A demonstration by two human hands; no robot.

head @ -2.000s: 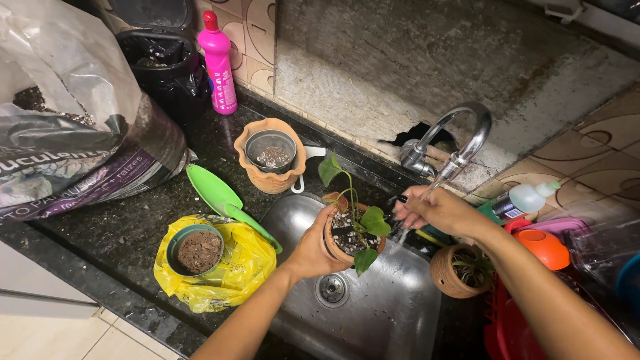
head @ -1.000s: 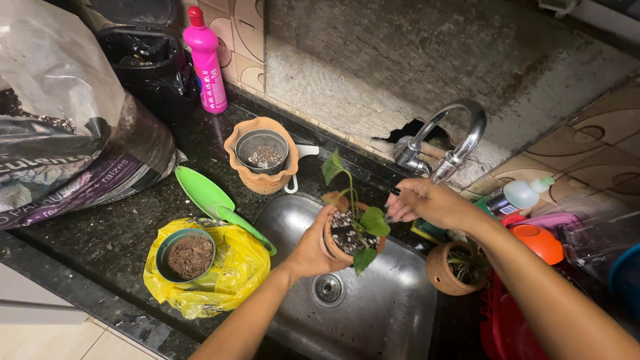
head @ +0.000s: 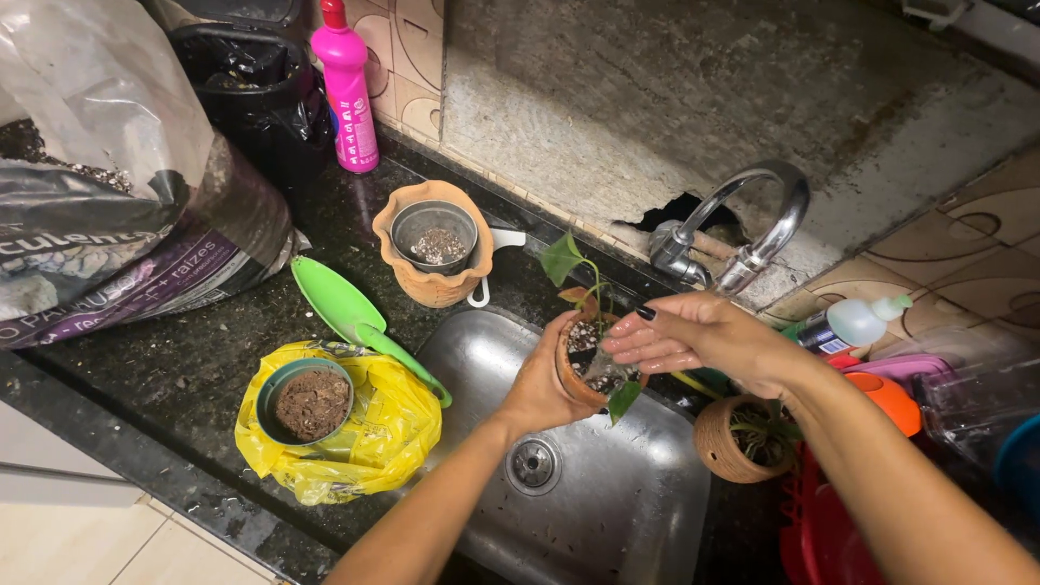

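My left hand [head: 536, 386] grips a small terracotta pot [head: 575, 375] from its left side, holding it tilted over the stainless steel sink [head: 601, 496]. A green leafy plant [head: 597, 284] grows from the speckled soil in it. Cupped and wet, my right hand [head: 691, 337] is over the pot's right side, with water running off its fingers onto the soil. Just behind that hand curves the chrome faucet [head: 768, 203], whose outlet is partly hidden by the hand.
Left of the sink are a green scoop [head: 337, 305], a yellow plastic bag [head: 382, 439] under a soil-filled pot [head: 280, 426], a scalloped clay pot [head: 439, 288] and a substrate bag [head: 162, 244]. A pink bottle [head: 349, 97] stands behind. At right sits another clay pot [head: 723, 451].
My right hand has moved from near the faucet's stream to over the pot, and water now falls from it onto the soil. My left hand still holds the pot.
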